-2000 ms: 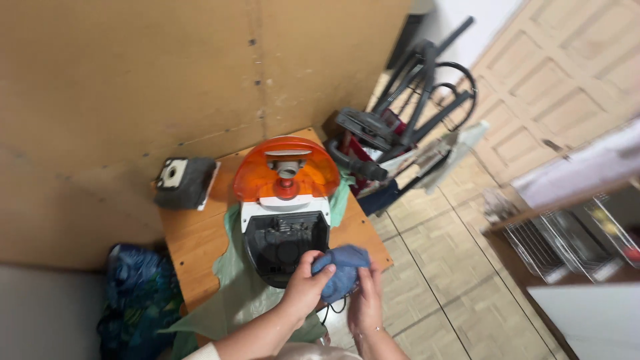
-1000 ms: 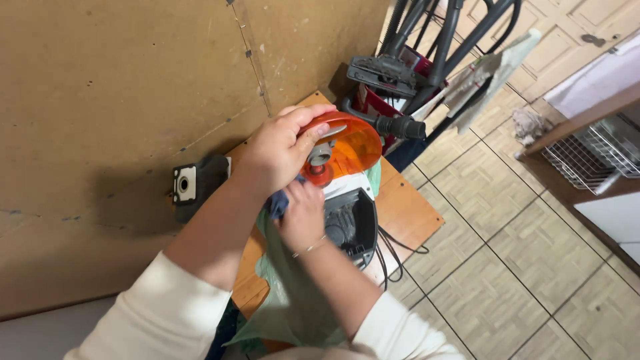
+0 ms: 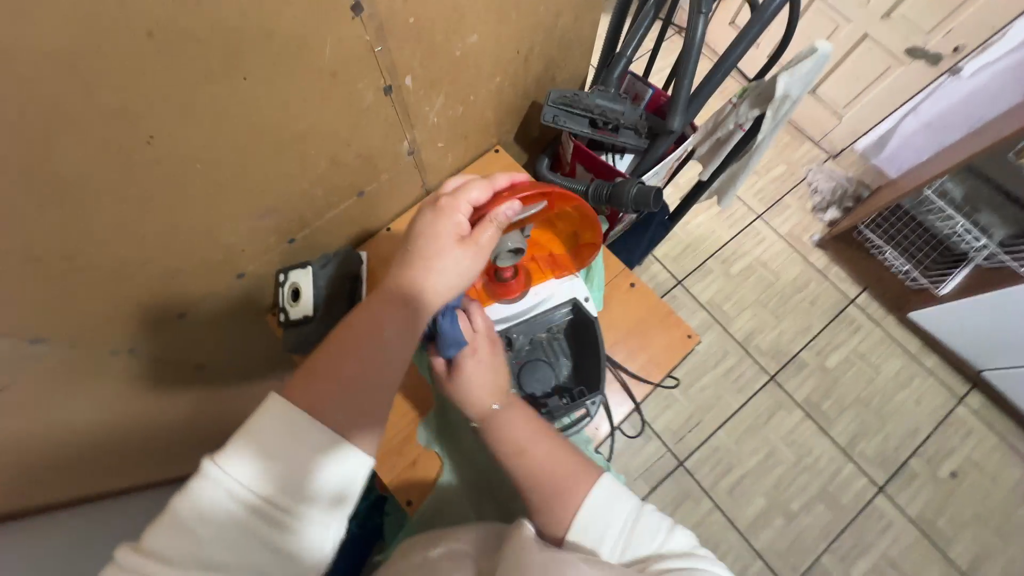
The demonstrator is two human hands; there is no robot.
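My left hand (image 3: pixel 456 240) grips the rim of the raised orange translucent lid (image 3: pixel 564 232) of a vacuum cleaner, thumb near its grey latch. Below it, my right hand (image 3: pixel 476 364) holds a bunched blue cloth (image 3: pixel 450 332) against the left side of the cleaner's body, by the lid's lower edge. A grey round fitting (image 3: pixel 510 246) and a red round part (image 3: pixel 507 282) show inside the lid. The dark open compartment (image 3: pixel 552 360) lies right of my right hand. The cleaner rests over a pale green cloth (image 3: pixel 460 448) on a small wooden table (image 3: pixel 648 320).
A dust bag with a white collar (image 3: pixel 298 294) sits at the table's left, by the brown board wall (image 3: pixel 200 160). Behind stand a floor nozzle (image 3: pixel 596 118), a hose end (image 3: pixel 628 194) and tubes. Black cable (image 3: pixel 632 400) hangs at right; a wire rack (image 3: pixel 920 232) is farther off.
Two seconds ago both hands held the blue cloth in front of the compartment. Since then my left hand has gone to the lid's rim, and my right hand has taken the cloth to the cleaner's left side.
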